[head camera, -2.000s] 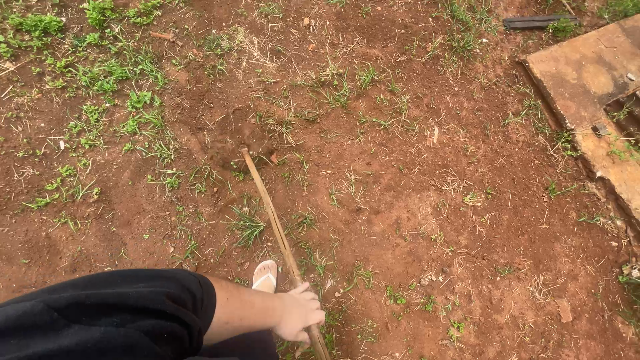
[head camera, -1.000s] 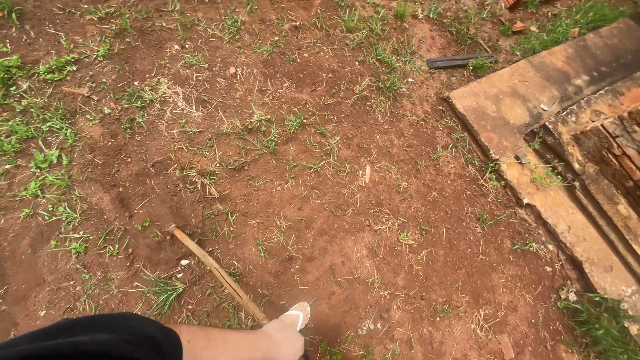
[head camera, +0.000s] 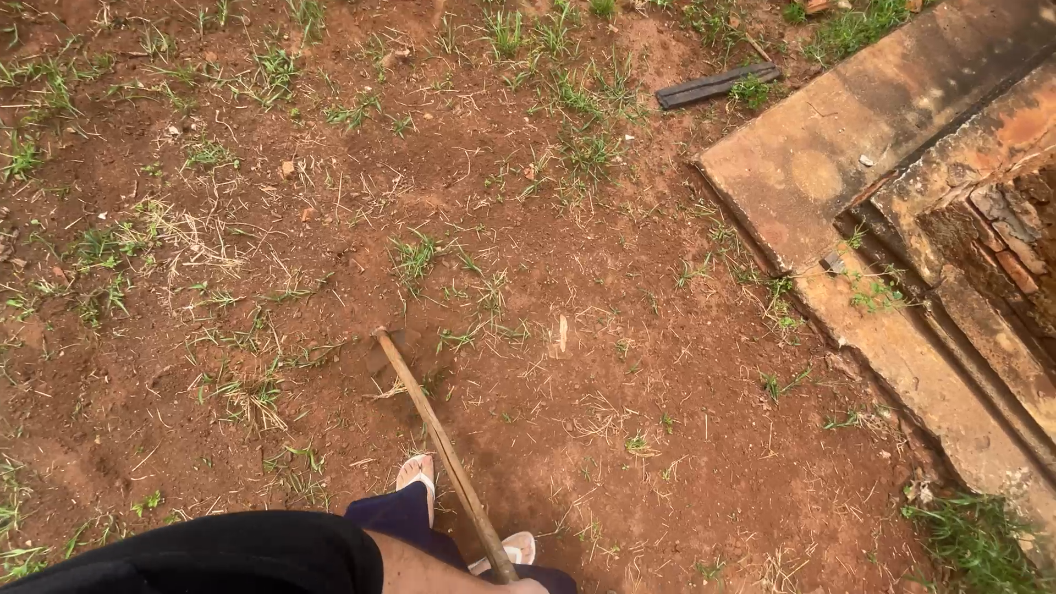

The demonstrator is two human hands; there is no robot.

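My left hand [head camera: 526,586], cut off by the bottom edge of the head view, is closed around the wooden handle of a hoe [head camera: 445,452]. From the hand the handle slants up and to the left. Its far end is low over the reddish soil, where a dirt-coloured blade [head camera: 394,351] shows beside it. Whether the blade touches the ground cannot be told. My left forearm and black sleeve fill the lower left. My right hand is out of view.
My feet in white flip-flops [head camera: 429,487] stand near the handle. A stepped concrete slab [head camera: 792,177] with broken edges lies at the right, and a dark strip of wood [head camera: 716,85] near its upper corner. Grass tufts [head camera: 415,257] dot the soil.
The view has shifted to the right, showing more of the slab. The hoe is at another patch of soil, and its blade shows now.
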